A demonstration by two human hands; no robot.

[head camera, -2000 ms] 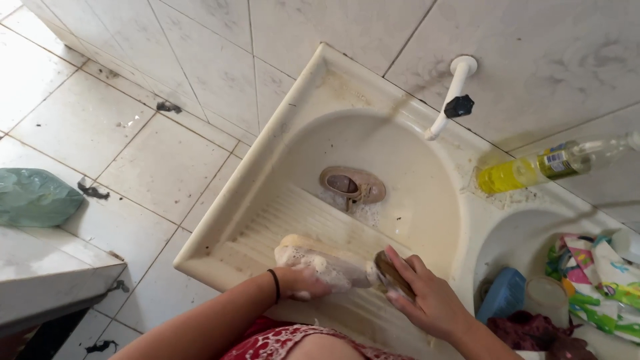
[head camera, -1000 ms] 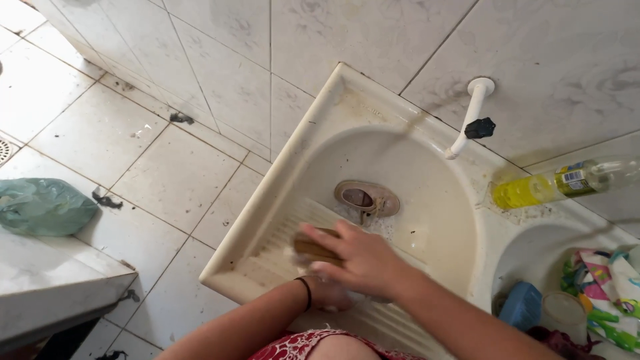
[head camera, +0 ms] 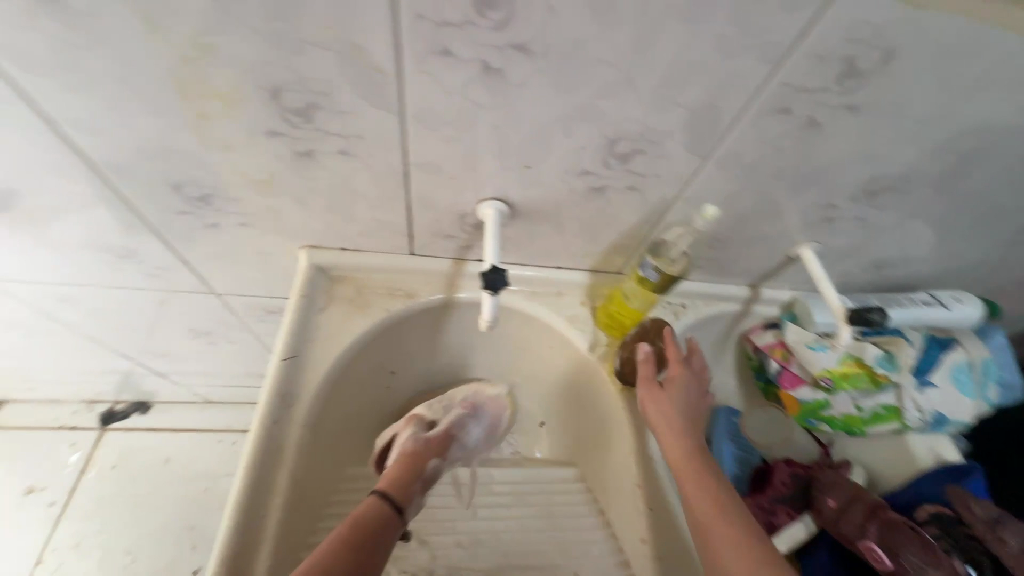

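Observation:
My left hand [head camera: 420, 452] grips a soapy, light-coloured shoe [head camera: 480, 412] over the round basin of the laundry sink [head camera: 560, 392]. Suds cover the shoe and some of my fingers, and a lace-like strand hangs below it. On the divider between the two basins, my right hand [head camera: 672, 384] has its fingers on a brown oval scrubbing brush [head camera: 644, 352]; its bristles are hidden. Right behind the brush, a clear bottle of yellow liquid [head camera: 632, 304] leans toward the wall.
A white tap with a black knob [head camera: 494, 278] juts over the basin. Ribbed washboard [head camera: 512, 512] fills the sink's front. The right basin holds colourful plastic packaging [head camera: 856, 384], a white bottle [head camera: 928, 310], a blue item [head camera: 732, 448] and dark red cloth [head camera: 784, 488] under a second tap [head camera: 824, 288].
The view has swung toward the wall and right basin. My right hand has moved with the brush from the washboard to the divider. The shoe in my left hand is now over the round basin.

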